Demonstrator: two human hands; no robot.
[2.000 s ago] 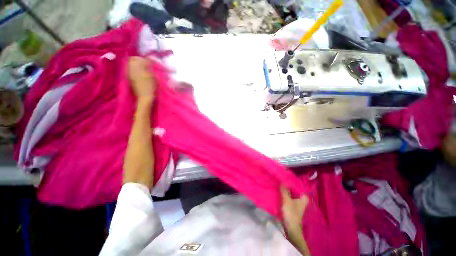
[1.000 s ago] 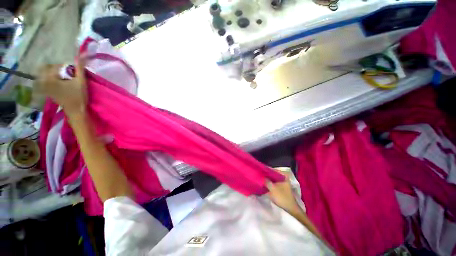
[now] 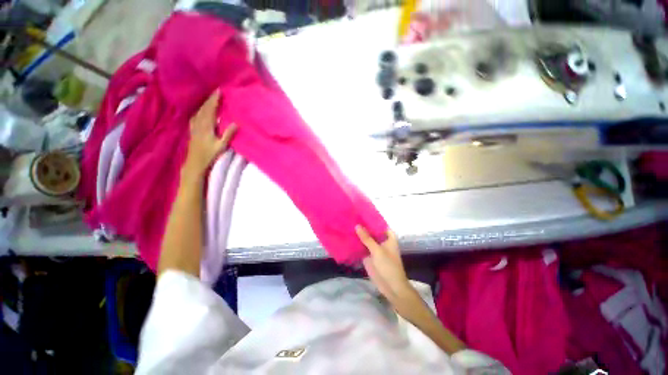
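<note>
A bright pink garment point(image 3: 161, 146) with pale panels lies heaped on the left of the table. Its pink sleeve point(image 3: 293, 161) runs diagonally across the table to the front edge. My left hand point(image 3: 207, 135) lies on the garment near the top of the sleeve, fingers spread, not closed on the cloth. My right hand point(image 3: 382, 260) holds the sleeve's open end at the table's front edge, its thumb and fingertips on the cloth. Pale panels point(image 3: 223, 198) hang beside my left forearm.
The sewing machine head point(image 3: 505, 80) stands at the right, its needle area point(image 3: 409, 157) right of the sleeve. Snips with yellow and green handles point(image 3: 600, 194) lie on the machine bed. More pink garments point(image 3: 505, 307) hang below the table edge. A thread cone point(image 3: 56, 173) is far left.
My left hand has come down from the far left onto the garment. The sleeve, stretched over my lap before, now lies on the table. My right hand has moved slightly up and left with its end.
</note>
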